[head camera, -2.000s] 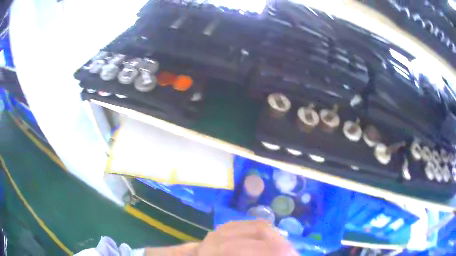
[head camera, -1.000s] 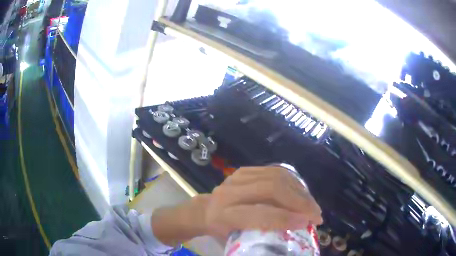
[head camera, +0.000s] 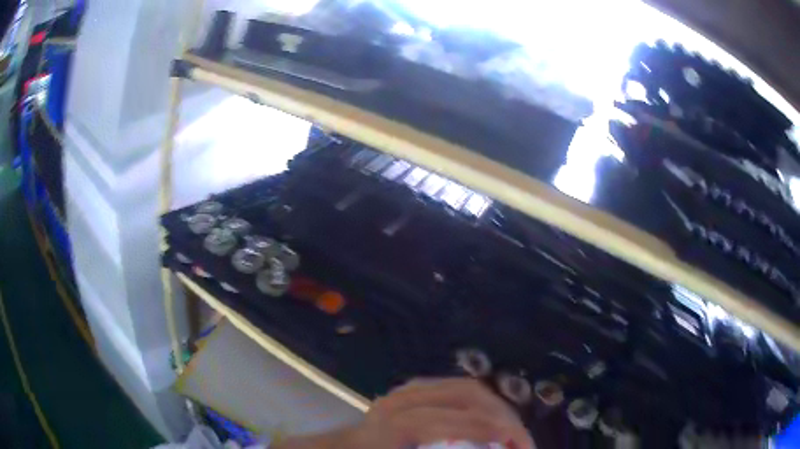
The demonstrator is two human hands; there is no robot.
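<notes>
My left hand point(head camera: 447, 414) is at the bottom centre, cut off by the frame's edge, with fingers curled over a pale jar or wrapped roll with red print point(head camera: 478, 445). Only a thin strip of the jar shows below the fingers. A light sleeve point(head camera: 189, 437) shows at the lower left. The hand is in front of the lower shelf's front edge point(head camera: 281, 349). My right hand is not in view.
Silver-grey round caps point(head camera: 249, 256) and an orange one point(head camera: 330, 302) lie on the dark lower shelf. More round pieces point(head camera: 515, 387) stand farther right. An upper shelf edge point(head camera: 421, 151) crosses above. A pale board point(head camera: 254, 379) is below; a white column point(head camera: 110, 193) stands left.
The view has swung from low over the shelf to include the upper shelf and column. My left hand came up with the jar, then sank lower in the frame, hiding most of it.
</notes>
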